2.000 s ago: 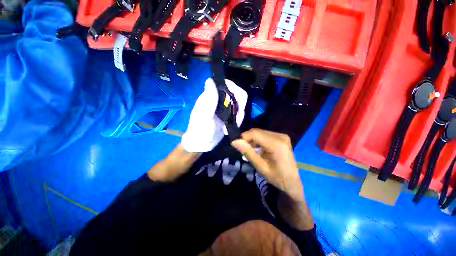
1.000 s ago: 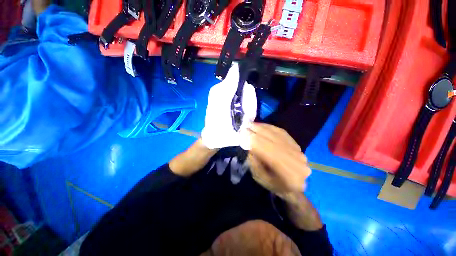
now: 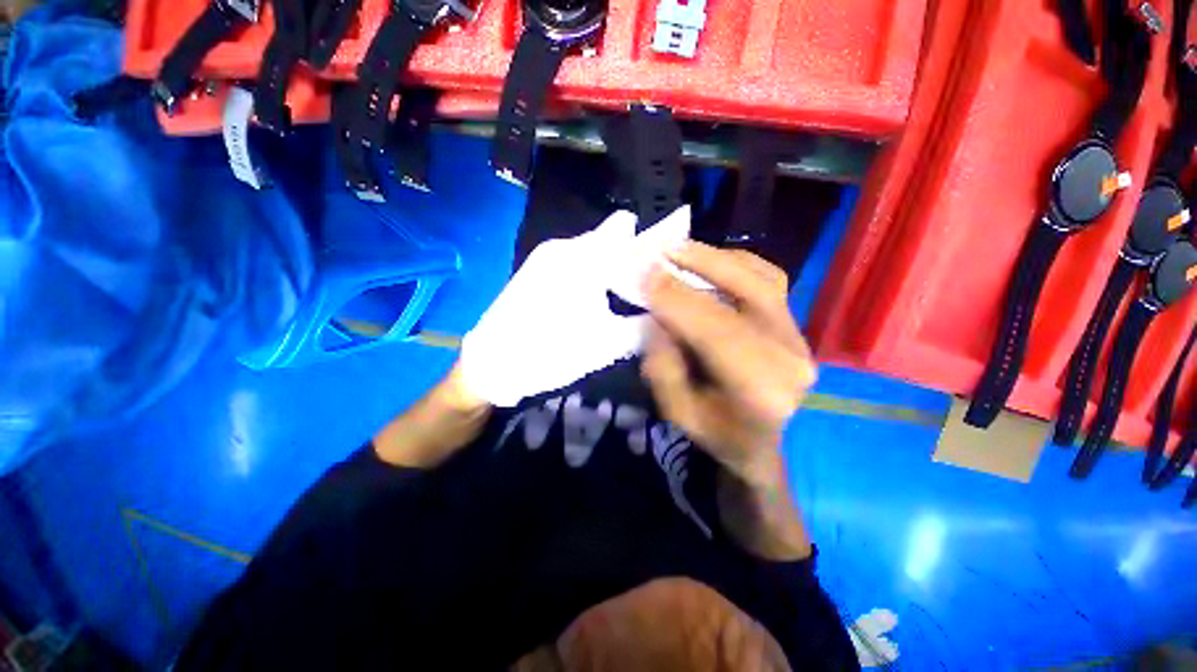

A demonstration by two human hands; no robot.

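My left hand [image 3: 545, 322], in a white glove, is closed around a wristwatch in front of my chest. The watch's black strap [image 3: 658, 168] sticks up above the glove; its case is mostly hidden by the hands, with only a small dark part showing between them. My right hand [image 3: 729, 344], bare, pinches a small white cloth [image 3: 652, 257] between its fingertips, over the watch and touching the glove.
A red tray [image 3: 840, 66] with black-strapped watches spans the top, straps hanging over its edge. A second red tray [image 3: 866, 322] at right holds watches with orange tabs. A blue stool [image 3: 427, 295] and a person's blue sleeve [image 3: 145, 250] are at left.
The gloved hand has turned so that it covers most of the watch. The white cloth now shows clearly in my right fingertips, and my right hand has moved up over the watch.
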